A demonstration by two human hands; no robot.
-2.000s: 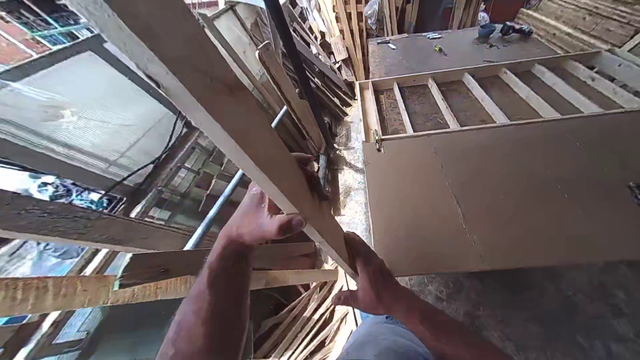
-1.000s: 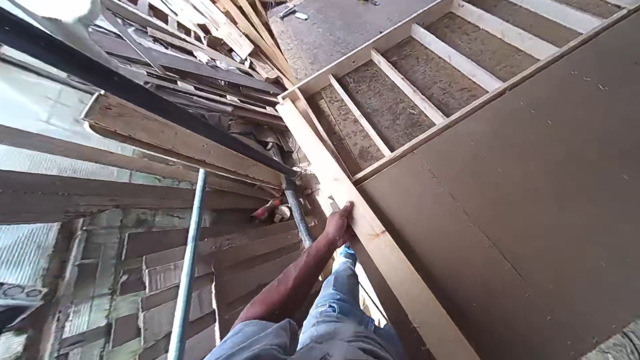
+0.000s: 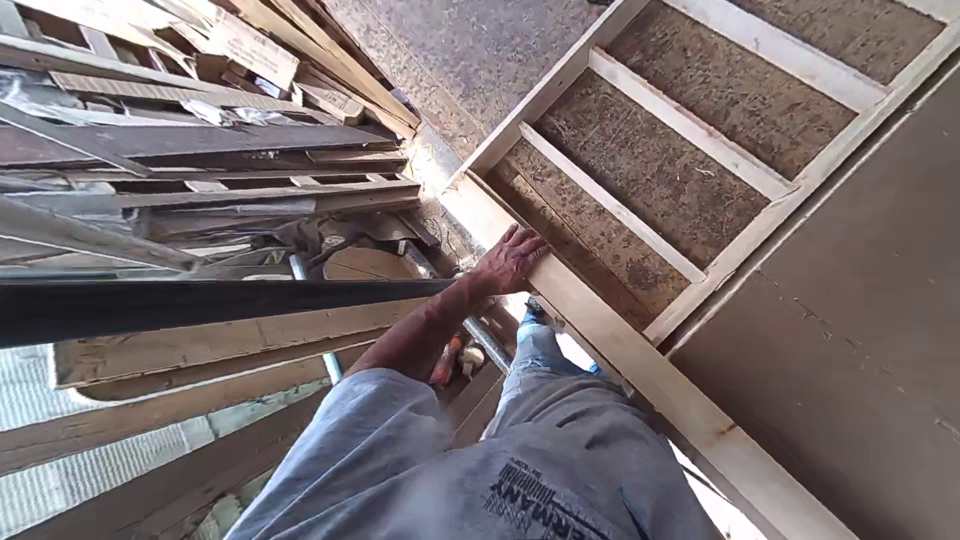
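My left hand (image 3: 510, 261) rests on a long pale wooden board (image 3: 637, 349), its fingers over the edge nearer the frame. That board runs from the near corner of a slatted wooden frame (image 3: 709, 146) down to the lower right, lying along the frame's end. The frame has several crosspieces and sits on a stained work surface (image 3: 420, 60). Beside it, a large brown panel (image 3: 847, 315) borders the frame's long rail. My right hand is out of view.
Stacked scrap boards (image 3: 187, 142) fill the upper left. A dark pole (image 3: 225, 304) crosses at the left above wooden planks (image 3: 240, 341). A metal pipe (image 3: 487, 343) lies near my leg, close to a red object (image 3: 447, 361).
The long board, held up in both hands two seconds ago, has come down against the frame's end. My right hand has left the view. The view has turned down a lot.
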